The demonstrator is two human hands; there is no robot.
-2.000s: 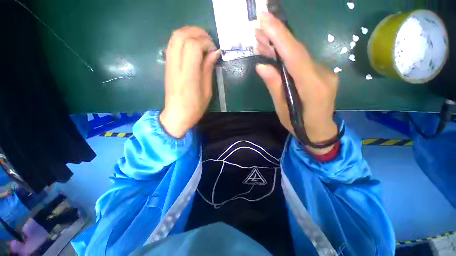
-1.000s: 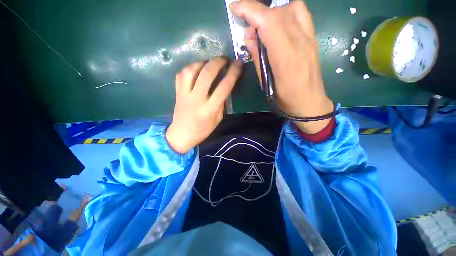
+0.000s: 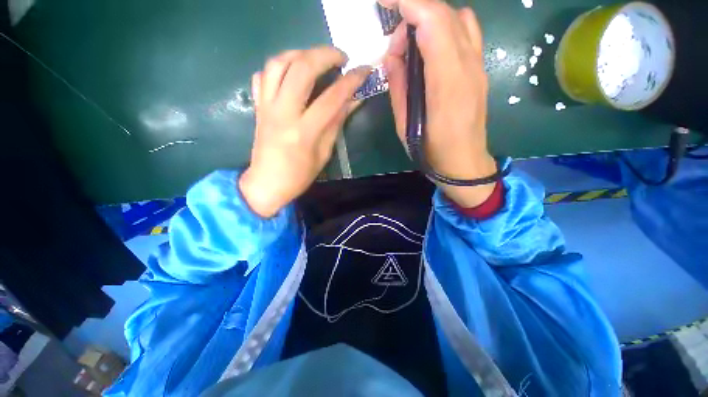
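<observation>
A phone assembly [image 3: 355, 29] with a white face lies at the top centre, cut off by the picture's top edge. Its near end shows a dark patterned circuit board [image 3: 373, 83]. My left hand [image 3: 299, 116] grips the phone's near left corner with thumb and fingers. My right hand [image 3: 450, 85] holds a soldering iron [image 3: 416, 97] by its black handle, at the phone's right side. The iron's tip is hidden by my fingers. Its cord runs beside my right wrist.
A yellow-green tape roll [image 3: 581, 56] with white flakes on it stands at the right. Several tiny white flakes [image 3: 536, 51] lie between it and my right hand. Thin solder wire [image 3: 172, 145] lies at the left of the green mat [image 3: 194, 70]. Dark cloth hangs at the far left.
The phone's white face and near end show more than a second ago. My left hand has moved up onto its corner; the iron's handle now stands more upright in my right hand.
</observation>
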